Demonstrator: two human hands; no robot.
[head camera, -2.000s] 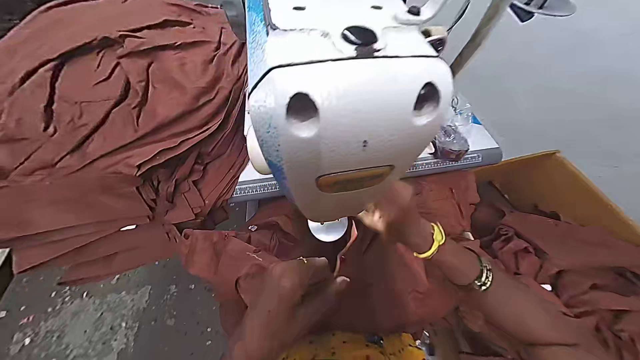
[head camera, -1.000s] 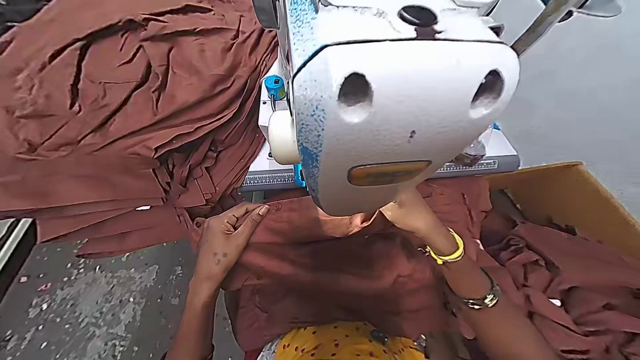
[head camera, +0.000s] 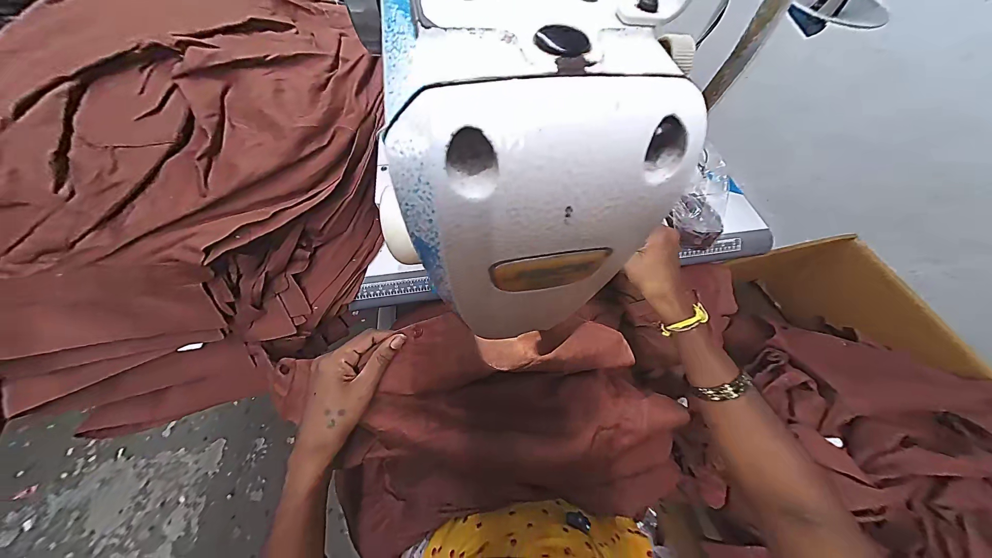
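Note:
The white head of a sewing machine (head camera: 542, 186) fills the upper middle and hides its needle area. Below it a reddish-brown cloth piece (head camera: 511, 434) hangs toward my lap. My left hand (head camera: 349, 380) pinches the cloth's edge between thumb and fingers, left of the machine head. My right hand (head camera: 655, 267), with a yellow band and a bracelet at the wrist, is at the right side of the head, near a clear plastic bag (head camera: 701, 209). Its fingertips are partly hidden behind the machine, so what they hold cannot be told.
A big heap of reddish-brown cloth (head camera: 155, 170) lies at the left. More brown cloth (head camera: 876, 411) fills a cardboard box (head camera: 868, 287) at the right. The machine bed's printed scale (head camera: 395, 287) shows on both sides of the head. A speckled grey surface (head camera: 139, 488) lies at lower left.
My right hand has moved from the cloth below the machine head to the head's right side. My left hand, lower and nearer the middle two seconds ago, is now at the cloth's left edge.

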